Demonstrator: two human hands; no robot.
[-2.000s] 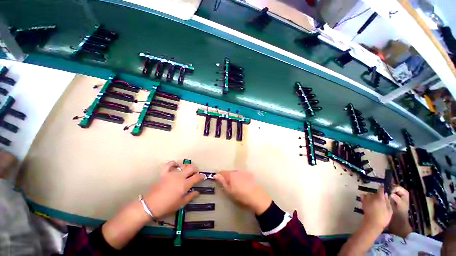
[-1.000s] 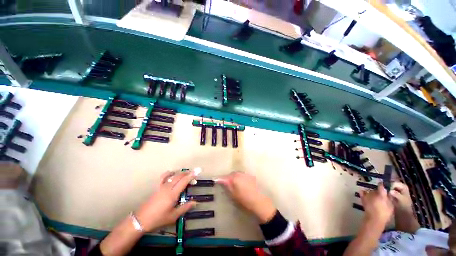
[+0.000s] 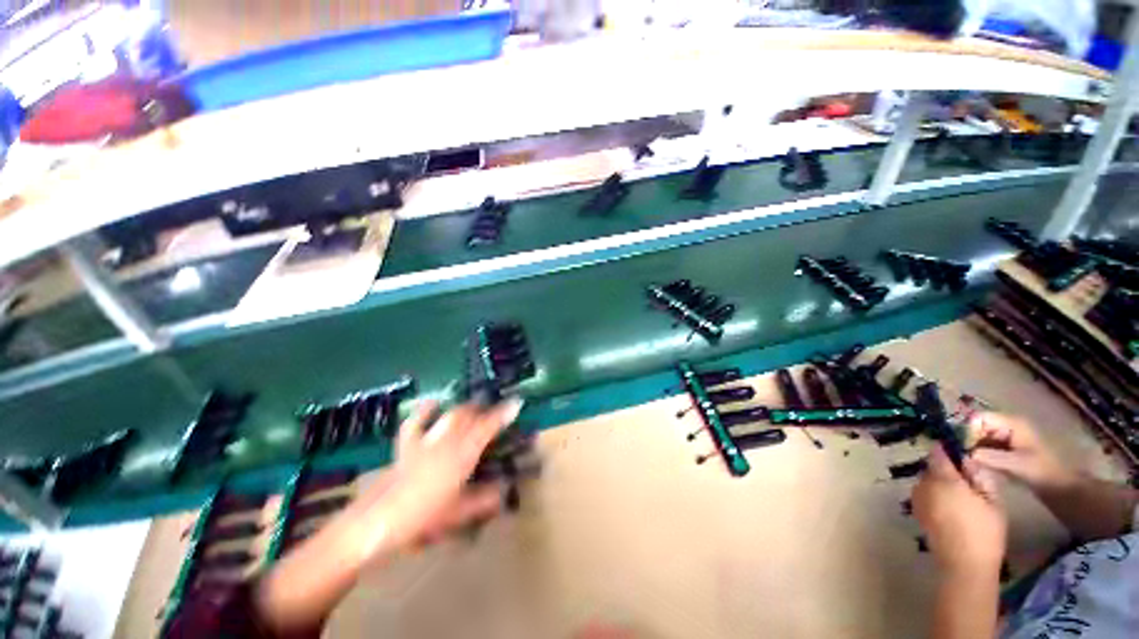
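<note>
My left hand (image 3: pixel 431 487) reaches forward over the back edge of the bench, blurred by motion. Its fingers are closed on a dark comb-shaped unit (image 3: pixel 510 464), also blurred and partly hidden by the hand. Just beyond the fingertips, another comb-shaped unit (image 3: pixel 503 355) lies on the green conveyor. My right hand is not in view; only a small reddish blur shows at the bottom edge. Two more units (image 3: pixel 285 509) lie at the left of the bench, partly covered by my forearm.
A unit (image 3: pixel 714 418) and a pile of units (image 3: pixel 849 406) lie right of centre. Another person's hands (image 3: pixel 981 481) hold a dark body at the right. Long dark racks (image 3: pixel 1062 362) stand far right. More units lie along the conveyor (image 3: pixel 600 362), beneath white shelving (image 3: pixel 625 81).
The view has tilted up and shifted. My left hand has moved from the unit at the bench's front to the conveyor edge and has a unit in it. My right hand has left the picture.
</note>
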